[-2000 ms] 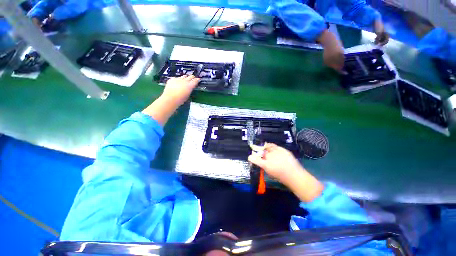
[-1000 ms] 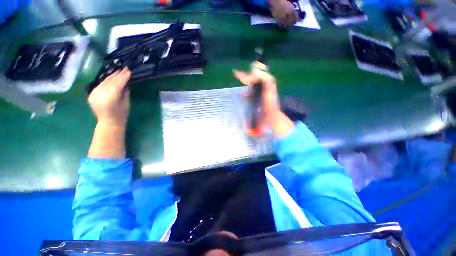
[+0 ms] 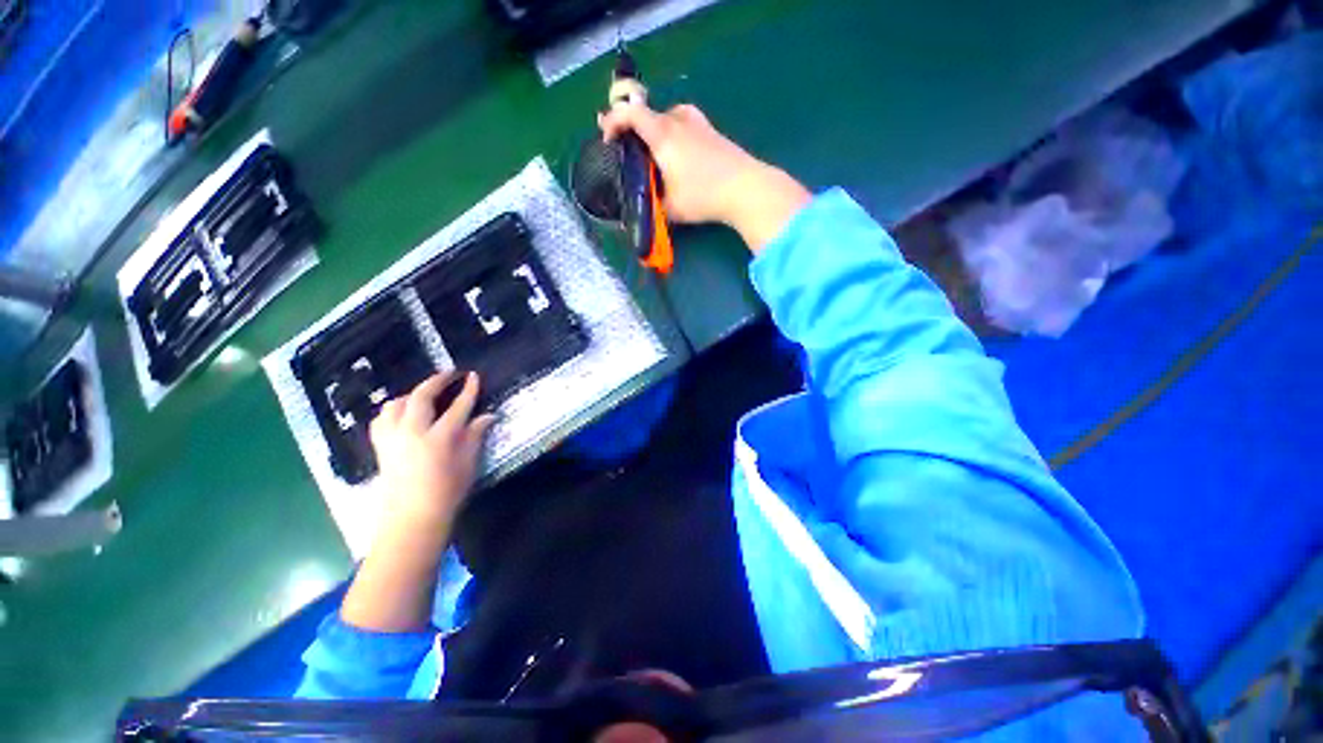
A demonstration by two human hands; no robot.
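Note:
A flat black plastic unit (image 3: 501, 327) with white bracket-shaped pieces lies on a silvery-white foam sheet (image 3: 617, 327) in front of me, a grey strip across its middle. My left hand (image 3: 431, 436) rests on the unit's near edge, fingers bent, not clearly gripping it. My right hand (image 3: 682, 163) holds the orange and black electric screwdriver (image 3: 640, 196) to the right of the unit, its bit pointing away from me. The round dark screw dish (image 3: 596, 180) is partly hidden behind the screwdriver.
More black units on sheets lie at the left (image 3: 171, 317) and far left (image 3: 52, 440), and one at the top edge. Another orange and black screwdriver (image 3: 215, 87) lies at upper left. A metal bar (image 3: 61, 531) juts in at left. Clear plastic bags (image 3: 1066, 218) are below the bench at right.
A black unit now lies on the sheet that was bare a second ago. My left hand has come from the far-left unit to this one. My right hand holds the screwdriver near the dish. The view has turned.

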